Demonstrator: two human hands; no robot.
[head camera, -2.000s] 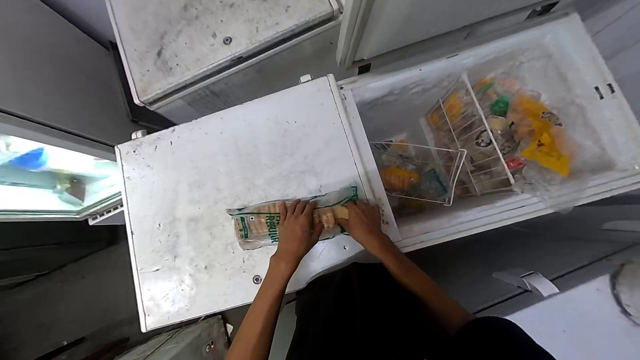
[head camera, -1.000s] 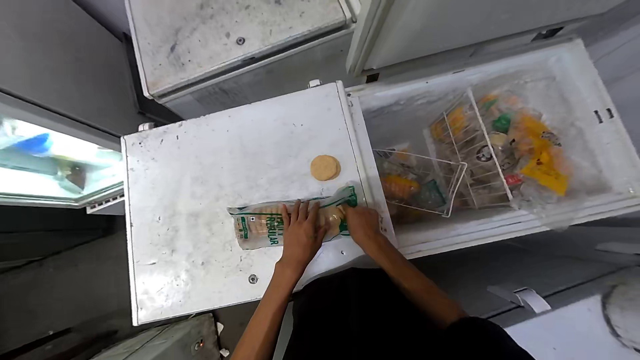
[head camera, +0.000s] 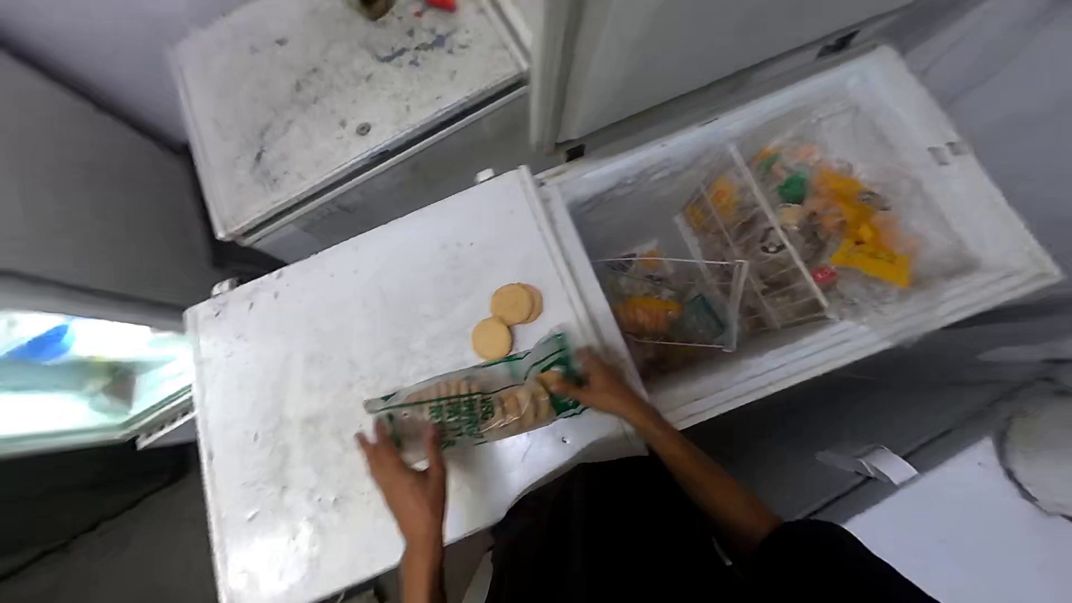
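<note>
A clear plastic bag with green print, filled with round pale patties, lies on the closed white lid of a chest freezer. At the bag's right end my right hand grips the plastic near a patty. My left hand is at the bag's left end with its fingers spread; whether the fingertips touch the plastic cannot be told. Just above the bag, several loose round patties rest on the lid, two of them overlapping.
To the right, the freezer's uncovered compartment holds white wire baskets and bagged food, including a yellow packet. Another chest freezer with a stained lid stands behind. At the left, a lit cabinet stands open.
More loose patties lie on the lid than the single one a second ago; two seconds ago none lay there. My left hand has moved from the bag's middle to its left end.
</note>
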